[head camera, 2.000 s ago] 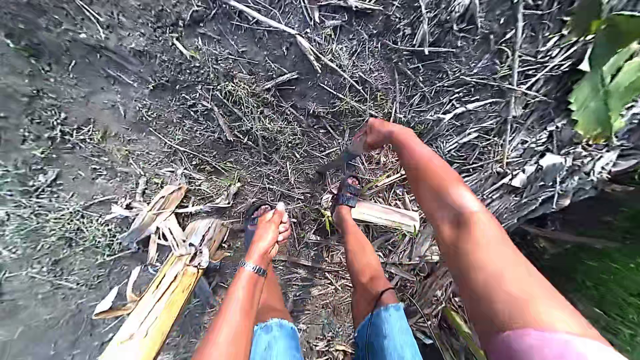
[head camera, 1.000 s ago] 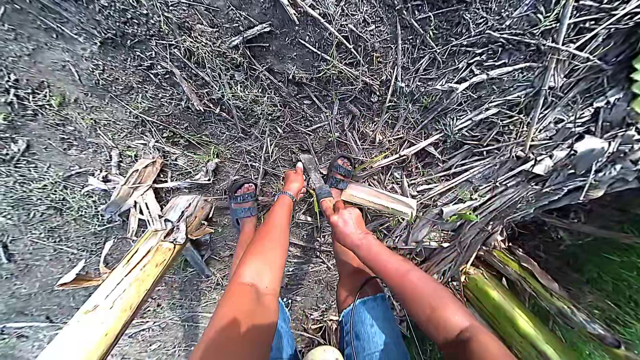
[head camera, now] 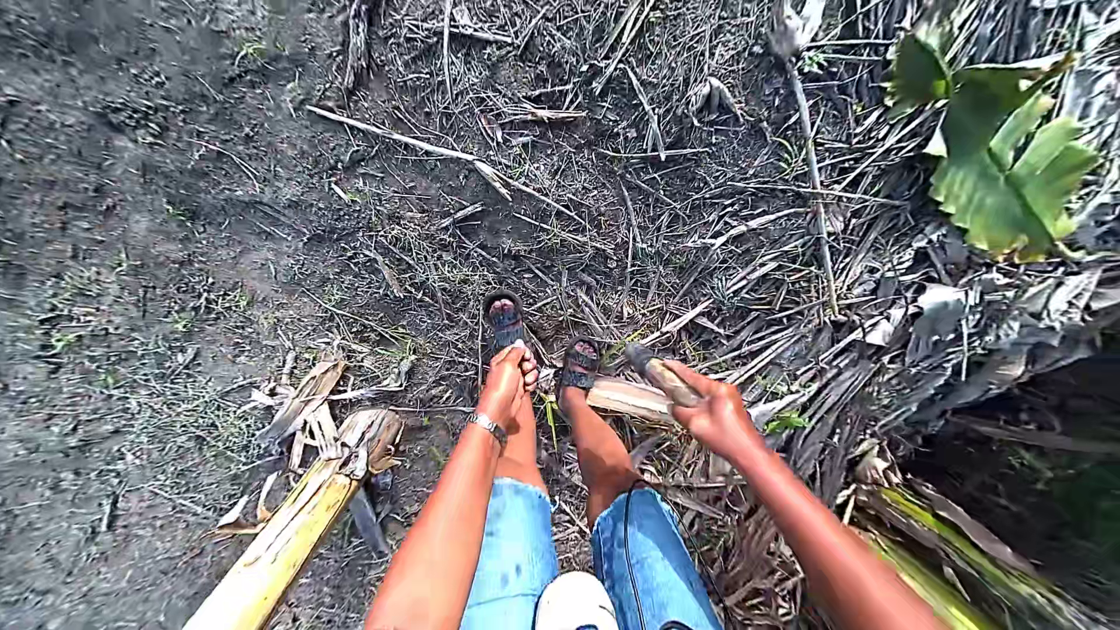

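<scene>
My left hand (head camera: 509,381), with a metal-banded watch on its wrist, is curled closed above my sandaled left foot (head camera: 505,322). A small pale spot shows at its thumb tip; no held object can be made out. My right hand (head camera: 719,418) grips the wooden handle (head camera: 672,381) of a tool, whose dark end points up and left, to the right of my other sandal (head camera: 578,363). Any blade on this tool is not visible. Beneath and left of the handle, a pale split piece of stalk (head camera: 626,398) lies on the ground by that foot.
A thick yellowish plant stalk (head camera: 293,534) with a frayed end lies at lower left. Dry leaves and stems (head camera: 840,350) are heaped on the right, with a green leaf (head camera: 1006,166) above and a green-yellow stalk (head camera: 945,542) below. A thin stick (head camera: 394,136) lies ahead on dark soil.
A second ago both hands were close together, with a blade between them; now they are apart, my right hand farther right. The view has shifted. My left foot is farther forward than my right.
</scene>
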